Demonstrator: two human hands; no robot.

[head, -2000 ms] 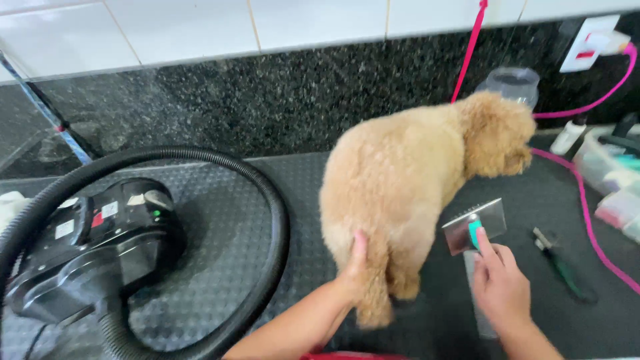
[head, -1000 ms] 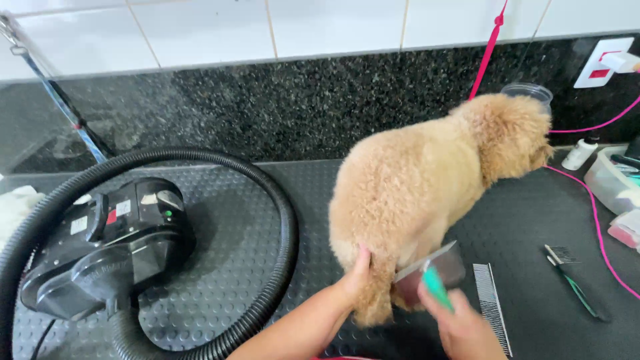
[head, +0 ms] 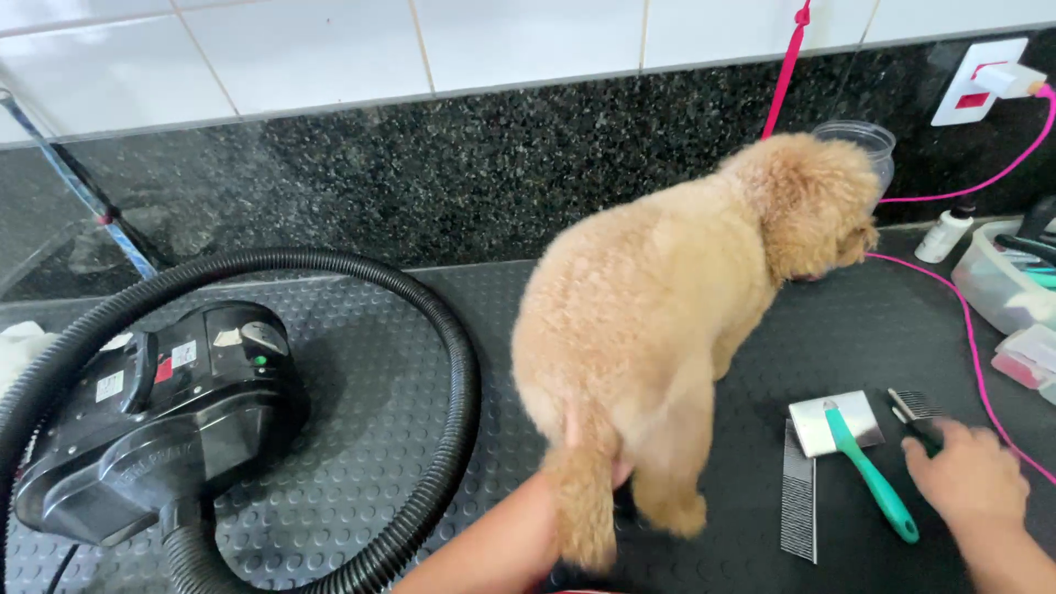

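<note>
A curly apricot dog (head: pixel 643 305) stands on the black rubber-topped table, its rear toward me and its head at the right. My left hand (head: pixel 606 470) is under the dog's rear, behind the tail, mostly hidden by fur; its fingers cannot be made out. At the lower right, my right hand (head: pixel 969 470) is on the dark handle of a metal-toothed grooming rake (head: pixel 917 412); how firmly it grips is unclear. Left of that hand lies a slicker brush with a green handle (head: pixel 873 478), its metal back up, partly over a steel comb (head: pixel 799 503).
A black pet dryer (head: pixel 165 412) with a coiled hose (head: pixel 462 363) fills the left. A pink cord (head: pixel 965 313) crosses the right side, near a white bottle (head: pixel 945 235) and a plastic tub of tools (head: pixel 990 280). A red leash (head: pixel 788 74) rises behind the dog.
The slicker brush, in my right hand by the dog's hind leg a second ago, now lies on the comb. My right hand has moved right to the rake. My left hand has shifted from the tail base to beneath.
</note>
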